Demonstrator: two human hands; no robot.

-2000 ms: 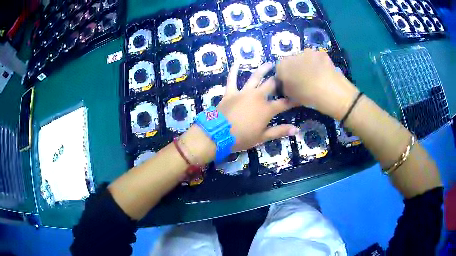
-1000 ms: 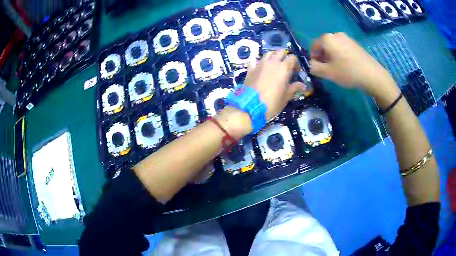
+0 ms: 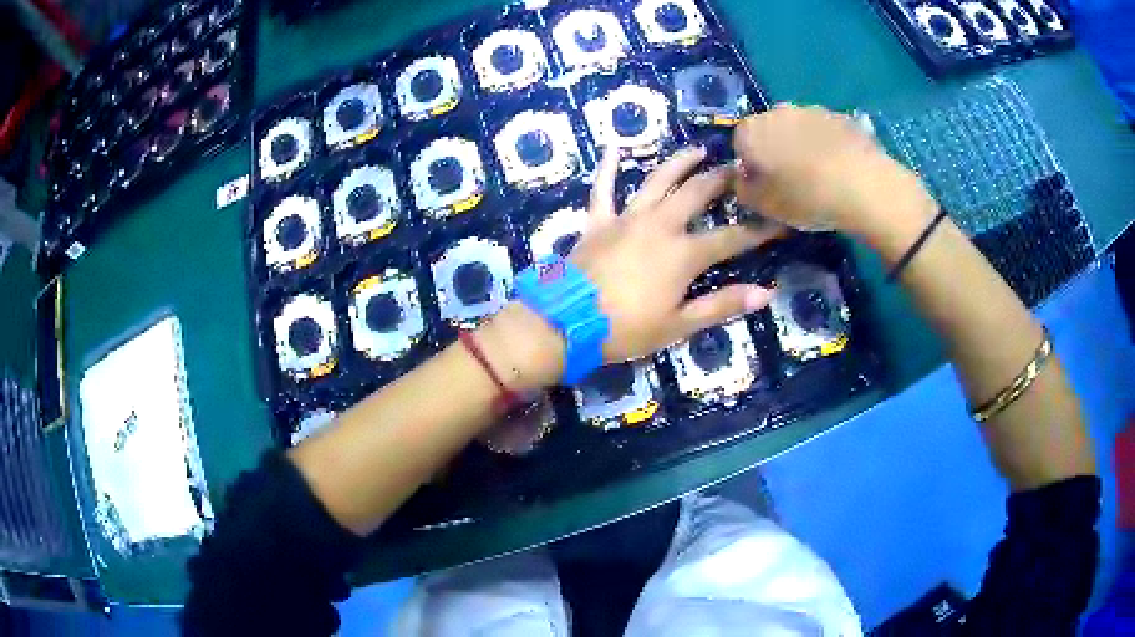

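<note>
A glossy black component tray (image 3: 411,479) lies in front of me, with rows of silver-white electronic modules (image 3: 473,276) with dark round centres and orange edges. My left hand (image 3: 653,255), with a blue wrist band, is spread over the right middle of the tray, fingers apart, nothing seen in it. My right hand (image 3: 803,168) is curled, with its fingertips down at the tray's right side beside my left fingers. The fingertips are hidden, so I cannot tell if they hold a small part. The modules beneath both hands are partly hidden.
A clear fine-grid small-parts tray (image 3: 983,162), partly dark, lies at the right. Another module tray (image 3: 983,27) is at the back right, and one with darker modules (image 3: 143,118) at the back left. A white sheet (image 3: 143,436) and a yellow-edged phone (image 3: 50,355) lie left.
Since one second ago, my right hand has come left and down onto the tray's right side, beside my left hand. My left hand has opened and spread flatter. The view has shifted slightly.
</note>
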